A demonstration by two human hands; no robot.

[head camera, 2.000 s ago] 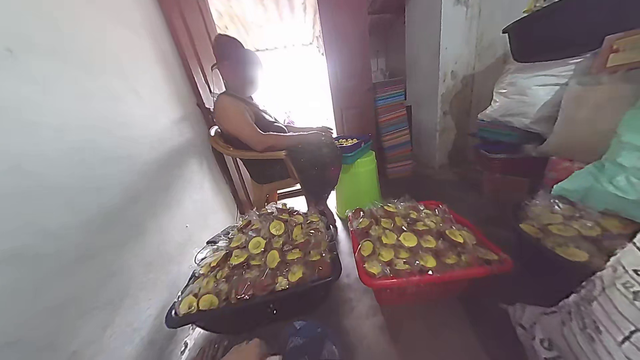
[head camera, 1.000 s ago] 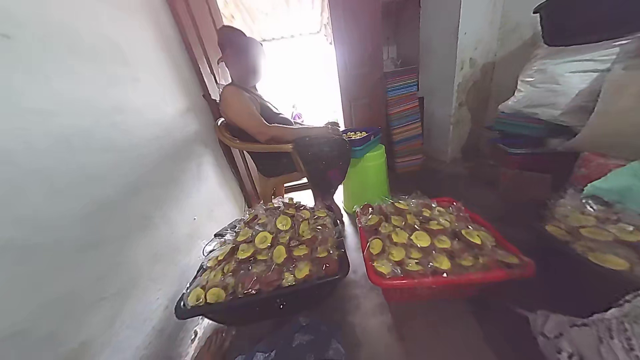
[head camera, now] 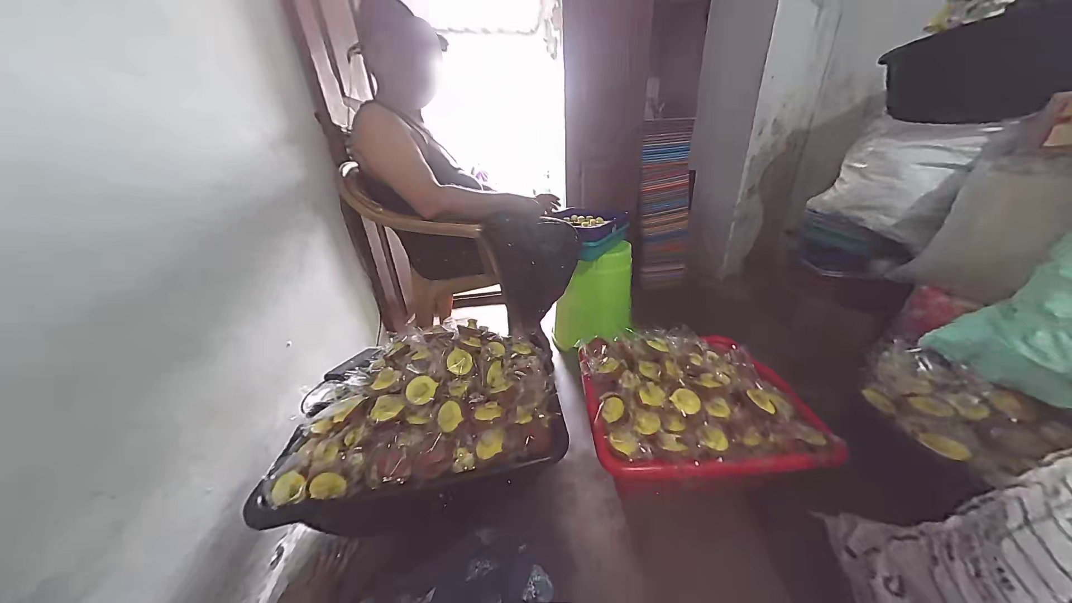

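Neither my left hand nor my right hand shows in the head view. In front of me a black plastic tub (head camera: 402, 494) is heaped with clear plastic packets (head camera: 435, 402) of dark contents, each bearing a round yellow label. Just right of it, a red plastic tub (head camera: 720, 467) holds a heap of the same kind of packets (head camera: 670, 398). A dark blue patterned cloth (head camera: 494, 569) lies at the bottom edge. What looks like a bare foot (head camera: 322, 565) is dim and blurred beside it.
A person (head camera: 419, 159) sits in a plastic armchair (head camera: 419, 222) by the bright doorway. Beside them, blue trays (head camera: 605, 239) rest on a green bucket (head camera: 596, 293). Stacked coloured sheets (head camera: 666, 201), white sacks (head camera: 913, 176), more packets (head camera: 955, 410) and a black basin (head camera: 980, 67) stand right.
A skin-coloured shape, perhaps a hand, at the bottom edge two seconds ago is no longer in view. The view has shifted somewhat. Both tubs look the same.
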